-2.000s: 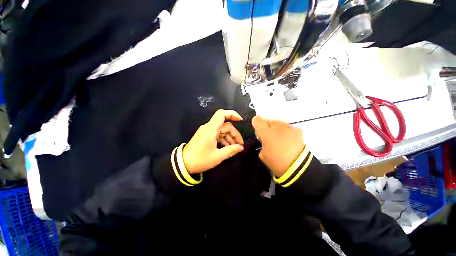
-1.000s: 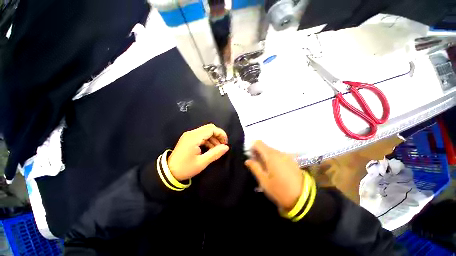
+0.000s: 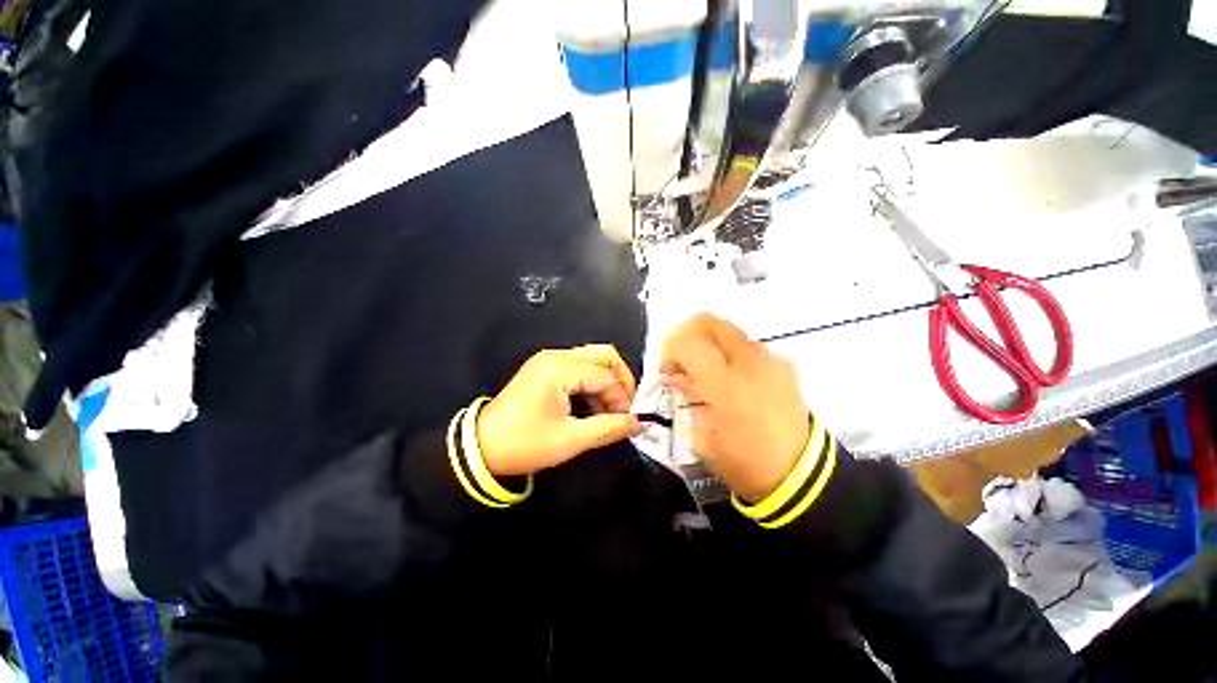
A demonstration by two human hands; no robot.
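Observation:
A large black fabric panel (image 3: 374, 307) lies left of and below the needle area, with a small pale mark on it. My left hand (image 3: 561, 411) has thumb and fingers pinched at the panel's right edge. My right hand (image 3: 737, 400) is close beside it, its fingers closed on a small whitish, partly dark piece (image 3: 657, 424) between the two hands. What exactly each fingertip grips is small and blurred. The presser foot and needle area (image 3: 654, 234) of the white sewing machine with a blue stripe (image 3: 627, 67) is above my hands, apart from them.
Shears with red handles (image 3: 1001, 340) lie on the white table (image 3: 854, 360) to the right, blades towards the machine. Dark cloth (image 3: 200, 147) is heaped at upper left over white frayed cloth. Black cloth lies behind the machine. Blue crates stand at lower left (image 3: 80, 587) and right (image 3: 1134, 500).
My right hand has moved up and in towards my left hand. A whitish piece now shows between them. The view has shifted, so the machine and shears sit further right in the picture.

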